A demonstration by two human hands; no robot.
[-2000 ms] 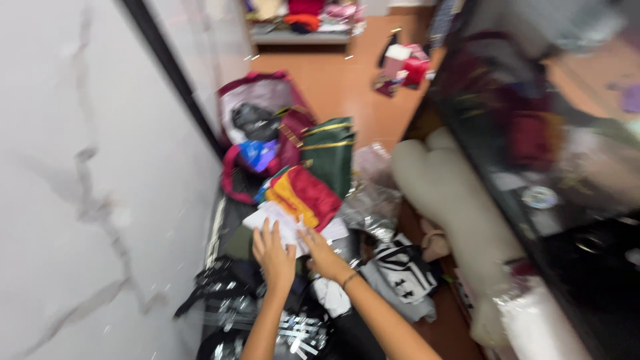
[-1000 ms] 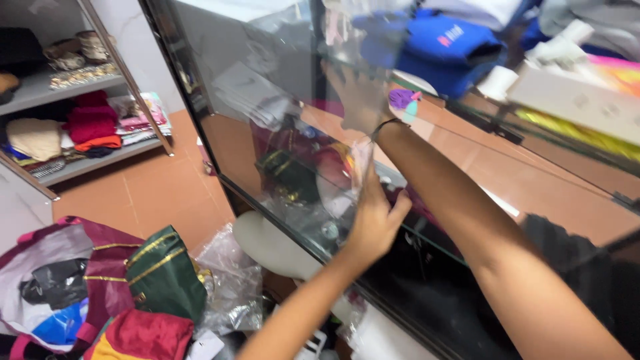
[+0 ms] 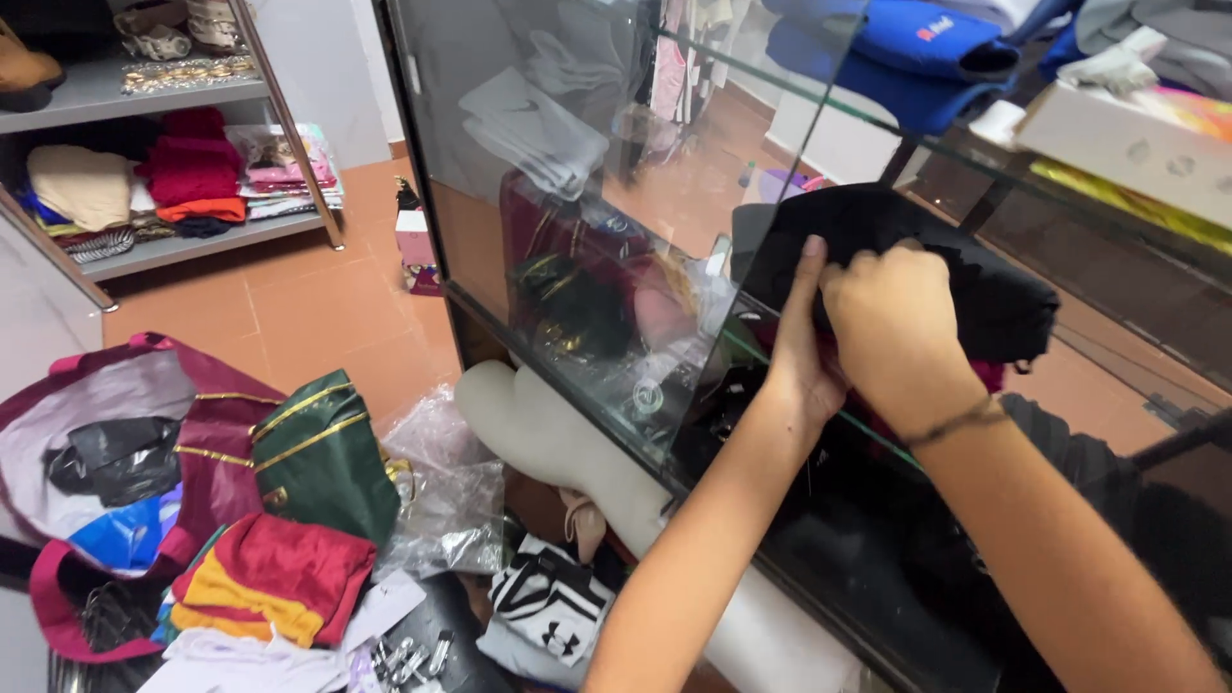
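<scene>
A black folded cloth (image 3: 905, 260) lies at the glass shelf of a display case, with dark red fabric (image 3: 987, 375) partly showing beneath it. My left hand (image 3: 804, 337) holds the near left edge of the black cloth, thumb up. Pressed against its front side is my right hand (image 3: 895, 318), fingers curled over the fabric and a dark band on the wrist. Both hands are close together, and the fingertips of the right one are partly hidden in the cloth.
Glass panes (image 3: 616, 221) and a shelf edge surround my hands. A blue folded garment (image 3: 934, 38) and a white box (image 3: 1126, 144) sit above. Lower left are a maroon bag (image 3: 226, 423), a green bag (image 3: 322, 462) and red-yellow cloth (image 3: 289, 577). A pale mannequin part (image 3: 549, 443) lies along the case.
My hands have left the white item by the bags and moved to the display case. They now grip black cloth, which the earlier frames do not show in them. The view has turned right.
</scene>
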